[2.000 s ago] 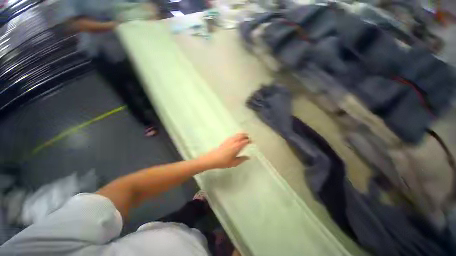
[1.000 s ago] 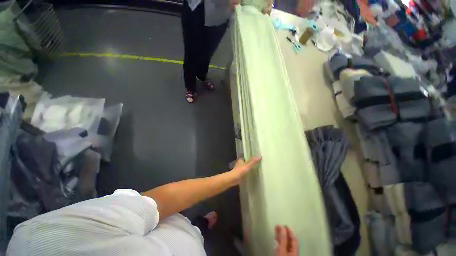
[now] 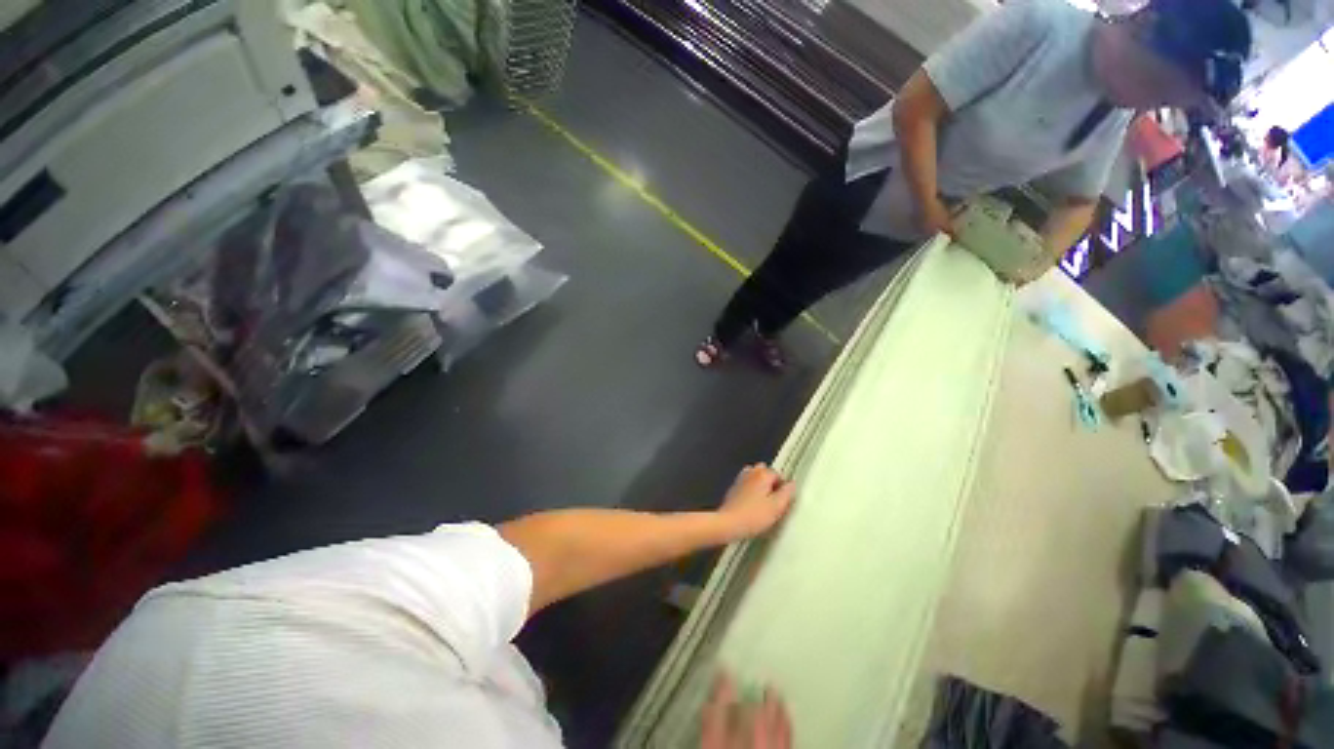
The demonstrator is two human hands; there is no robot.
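The light green curtain panel (image 3: 863, 498) lies lengthwise on the cream-topped table (image 3: 1046, 505), with layered folds along its left edge. My left hand (image 3: 758, 502) is closed on that folded edge, about midway along the visible cloth. My right hand (image 3: 746, 717) is cut off by the bottom edge of the picture; its blurred fingers are slightly apart over the near part of the panel. Another person (image 3: 1010, 103) holds the far end of the panel with both hands.
Folded grey bundles (image 3: 1222, 629) and gathered dark grey cloth (image 3: 988, 717) lie on the table's right side. Snips (image 3: 1083, 398) lie near the far end. Plastic-wrapped goods (image 3: 461, 264) stand at left, across the grey floor.
The view has turned left, showing more of the other person. My left hand has gone from lying open on the panel to closing on its edge. My right hand has come into view.
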